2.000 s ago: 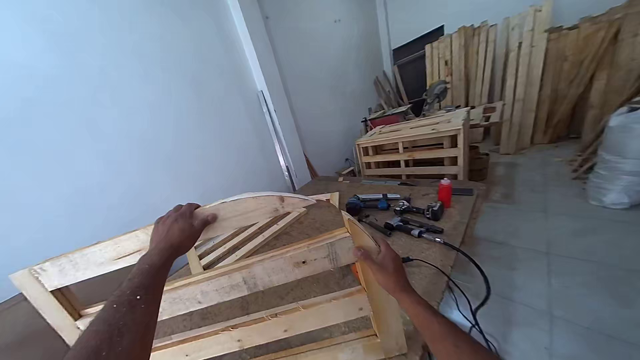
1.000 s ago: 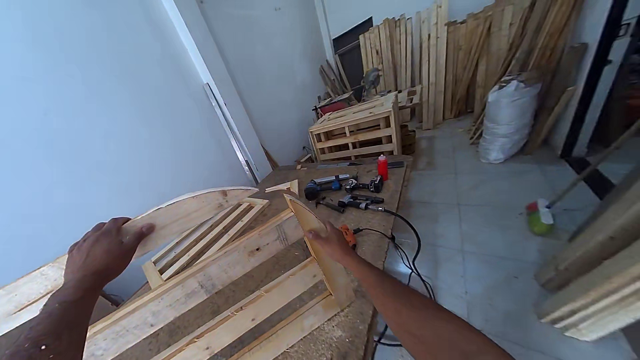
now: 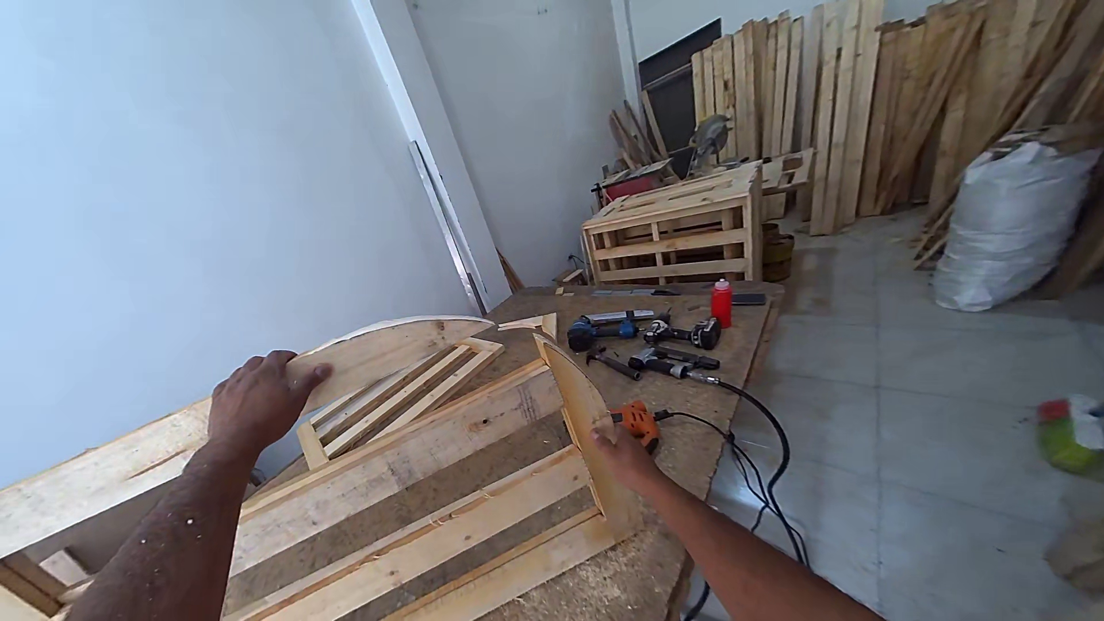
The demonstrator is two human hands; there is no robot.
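Observation:
My left hand (image 3: 263, 398) grips the upper edge of a curved wooden board (image 3: 388, 354) on the far side of a slatted wooden frame (image 3: 483, 427). At the frame's right end, my right hand (image 3: 623, 453) holds a curved wooden end piece (image 3: 582, 397). An orange corded power tool (image 3: 638, 424) lies just beyond my right hand. Between the curved board and the frame's near rail, a smaller slatted wooden panel (image 3: 405, 397) is visible. The frame rests on the worktable, and its left part runs out of view.
The worktable (image 3: 673, 552) bears sawdust, a blue power tool (image 3: 604, 329), a cordless drill (image 3: 686, 332), a hammer (image 3: 614, 364), an air tool (image 3: 664, 364) with a black hose (image 3: 780, 431), and a red bottle (image 3: 721, 304). Beyond stand a wooden crate (image 3: 673, 233), planks (image 3: 845, 112) and a white sack (image 3: 1013, 224).
The view has swung right, then partly back. Both hands stay on the wooden pieces; no plain change in their hold shows.

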